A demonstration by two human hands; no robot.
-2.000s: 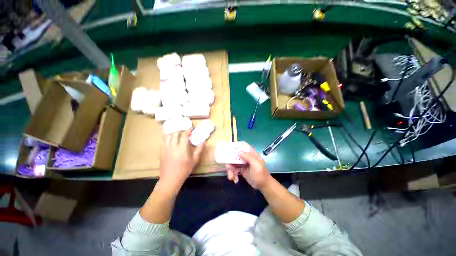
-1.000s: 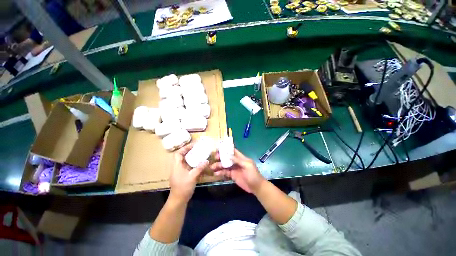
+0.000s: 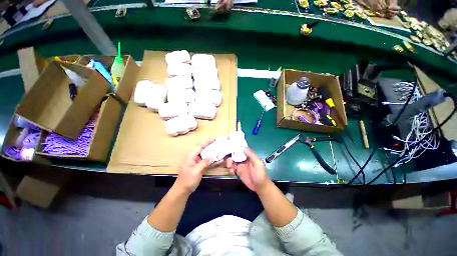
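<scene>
My left hand (image 3: 193, 166) holds a white housing half (image 3: 215, 150) between thumb and fingers, above the near edge of the cardboard sheet (image 3: 145, 150). My right hand (image 3: 251, 170) holds another white housing piece (image 3: 238, 152), tilted, close beside the first. The two pieces meet or overlap in view; I cannot tell if they touch. Several white housings (image 3: 180, 125) lie in rows on the cardboard, some seemingly stacked. A thin tan stick (image 3: 239, 126) shows just behind the right piece.
A utility knife (image 3: 282, 148), black-handled pliers (image 3: 320, 156) and a blue screwdriver (image 3: 258, 123) lie right of the cardboard. A parts box (image 3: 310, 124) stands behind them, a soldering station (image 3: 362, 90) further right. Boxes with purple strips (image 3: 70, 144) stand left. A conveyor (image 3: 270, 22) runs behind.
My left hand has left the row of housings and come back with a white piece, now held beside the one in my right hand. The view has shifted slightly.
</scene>
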